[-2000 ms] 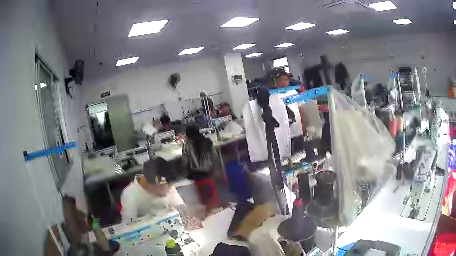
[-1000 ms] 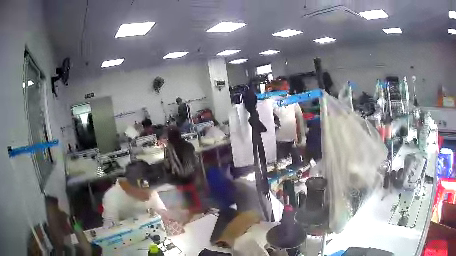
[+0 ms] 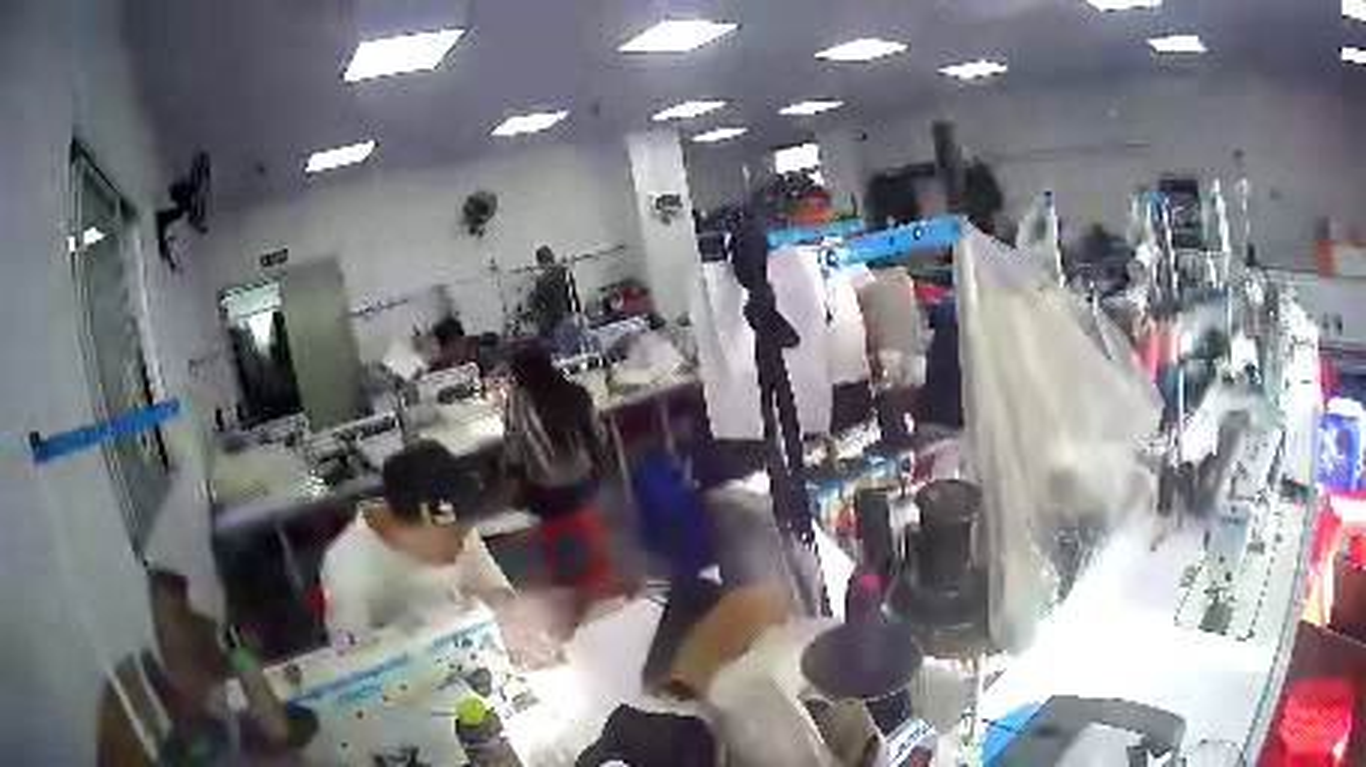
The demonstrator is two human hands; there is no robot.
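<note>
Neither of my hands is in the picture. Nearest in front of me, a dark thread cone [image 3: 944, 547] and a dark cone with a reddish top [image 3: 864, 637] stand on discs at lower centre right. A clear plastic bag [image 3: 1049, 435] hangs from the blue-marked crossbar [image 3: 896, 241] of the thread stand. A dark knotted strip [image 3: 769, 337] hangs at the crossbar's left. A bottle with a yellow-green cap [image 3: 475, 727] stands at the bottom edge, beside dark fabric [image 3: 647, 737].
A person in a white top [image 3: 412, 555] sits at a white machine [image 3: 397, 674] at lower left. Other people are farther back. A dark grey tray-like thing [image 3: 1094, 734] lies at bottom right, near a white table [image 3: 1109, 644]. Red and blue items stand at the right edge.
The view has turned slightly right and, lately, tipped down a little. The standing person behind the hanging white sheet has moved and is now mostly hidden. No hand appears in any frame.
</note>
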